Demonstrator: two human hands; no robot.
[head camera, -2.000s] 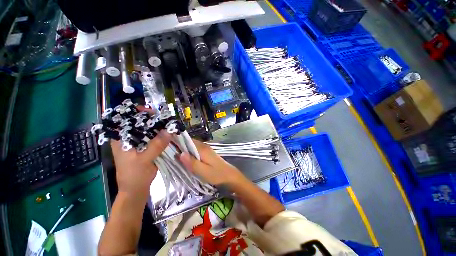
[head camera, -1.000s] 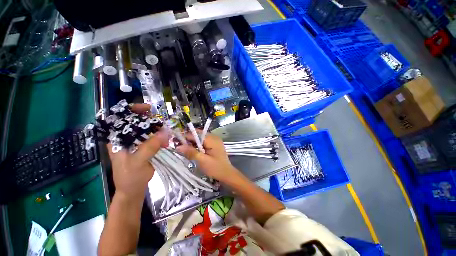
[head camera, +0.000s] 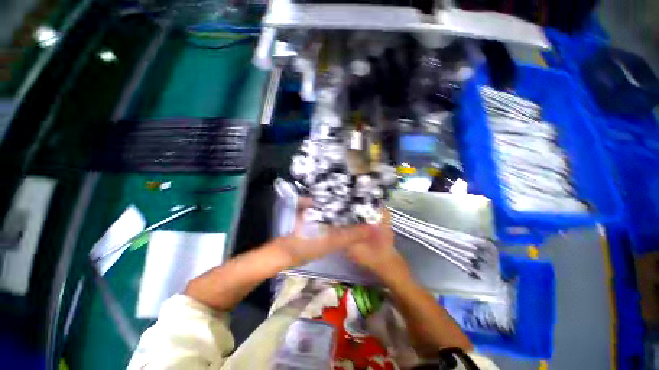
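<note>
The view is blurred. A thick bunch of cable assemblies shows its black and white connector ends (head camera: 336, 184) above my hands, in front of the labelling machine (head camera: 390, 87). My left hand (head camera: 314, 242) and my right hand (head camera: 374, 249) close together around the bunch just below these ends. My fingers are smeared and partly overlap, and the strands below are mostly hidden. A few more white cables (head camera: 433, 238) lie on the silver work plate (head camera: 462, 209) to the right of my hands.
A blue bin (head camera: 600, 173) full of white cables stands right of the machine, with a lower blue bin (head camera: 536, 303) below it. On the green bench (head camera: 191, 195) at left are a black keyboard (head camera: 181, 144) and white paper sheets (head camera: 181, 267). A small screen (head camera: 419, 143) glows on the machine.
The camera view has swung left, so the machine and bins sit further right. My hands have come closer together at the bunch, and the loose strands held up by my right hand no longer show.
</note>
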